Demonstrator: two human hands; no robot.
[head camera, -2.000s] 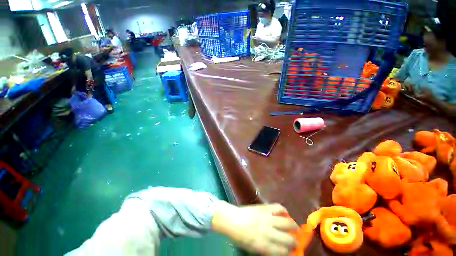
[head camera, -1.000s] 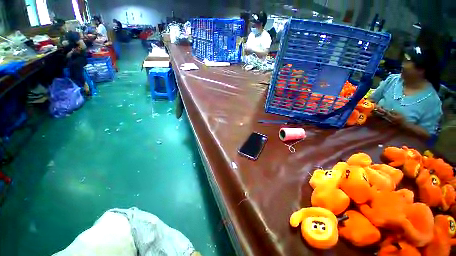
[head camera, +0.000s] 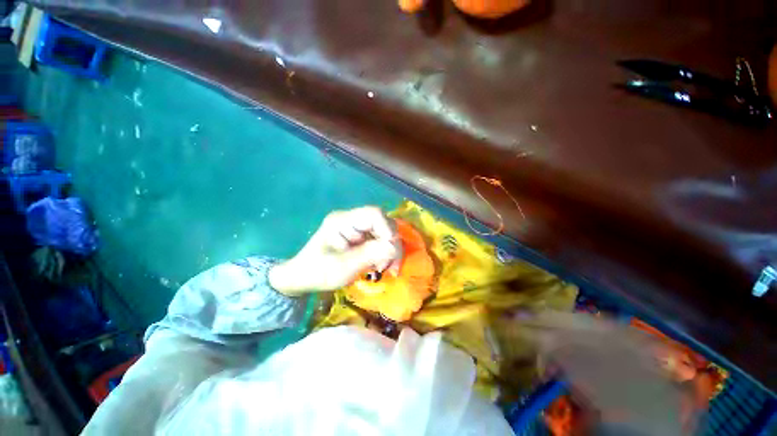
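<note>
My left hand (head camera: 345, 251) holds an orange plush toy (head camera: 412, 271) with a yellowish face over the yellow cloth (head camera: 456, 247) on my lap. The fingers are closed on the toy's upper edge and cover part of it. A smeared brownish shape at the lower right, over the crate side, looks like my right hand (head camera: 601, 366); it is too blurred to show its fingers or anything in them. Black thread snips (head camera: 690, 92) lie on the brown table (head camera: 579, 162). A loose orange thread (head camera: 494, 204) lies at the table edge. No needle can be made out.
A blue crate (head camera: 737, 413) with orange pieces stands at the lower right, beside my lap. Orange toys (head camera: 490, 7) are cut off at the top edge. A small whitish piece (head camera: 764, 281) lies at right. Blue stools (head camera: 70, 49) and a purple bag (head camera: 61, 226) are at left.
The view has swung down from the long table to my lap. My left hand, almost out of view one second ago, now shows with the toy. The yellow cloth, snips and blurred right hand have appeared.
</note>
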